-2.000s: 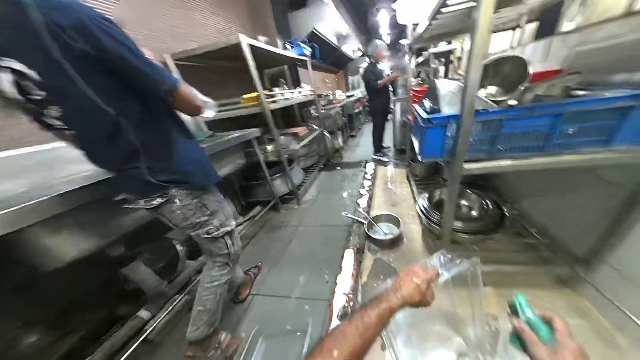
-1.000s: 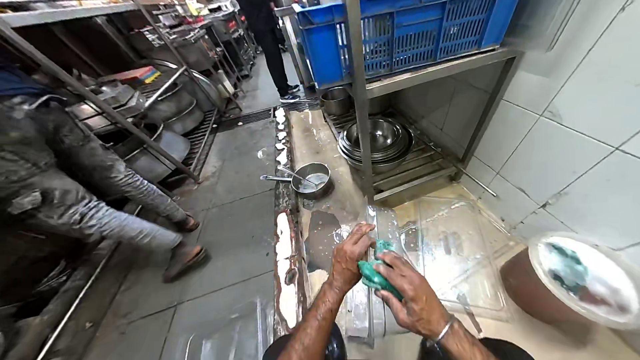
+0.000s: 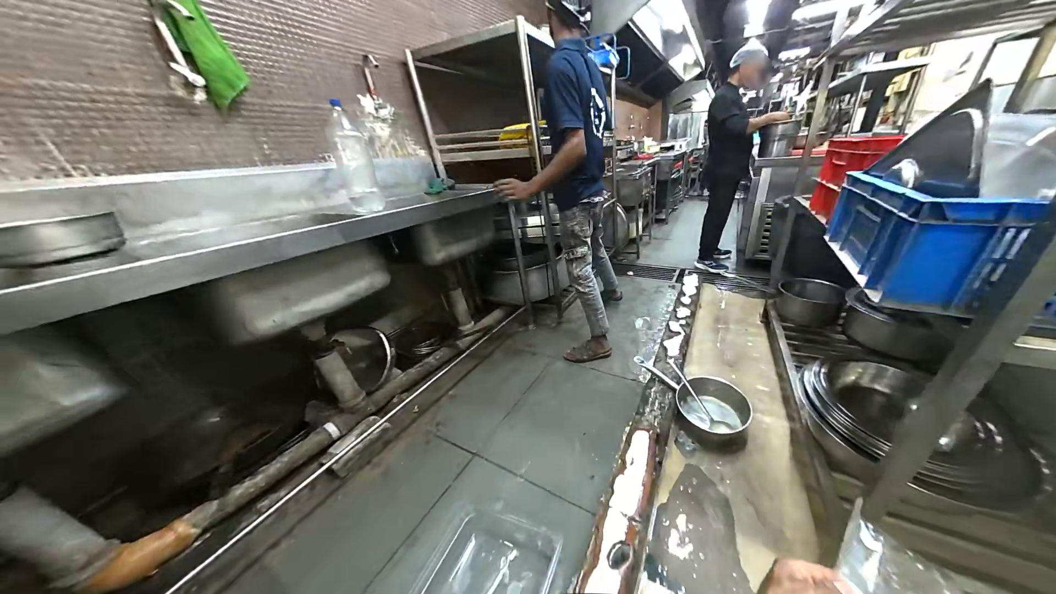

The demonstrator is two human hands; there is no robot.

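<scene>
In the head view, only a small part of my left hand (image 3: 802, 577) shows at the bottom edge, right of centre. It is beside the corner of a clear plastic container (image 3: 895, 561); its grip is hidden. My right hand is out of view. Ahead of my left hand, a metal saucepan (image 3: 714, 412) with a spoon and cloudy liquid stands on the wet ledge, its handle pointing left. Another clear plastic container (image 3: 495, 551) lies on the floor at the bottom. Stacked metal bowls (image 3: 891, 412) are at the right, behind a shelf post.
A metal counter (image 3: 272, 256) with sink basins runs along the left, pipes (image 3: 330, 437) beneath it. One person (image 3: 577, 165) stands at its far end, touching it; another person (image 3: 726, 165) stands farther back. A blue crate (image 3: 932, 235) sits on the right shelf.
The view has swung up and left. My right hand and the green scrubbing cloth have left the view. The nearer person has moved farther away along the counter. The saucepan stays on the ledge.
</scene>
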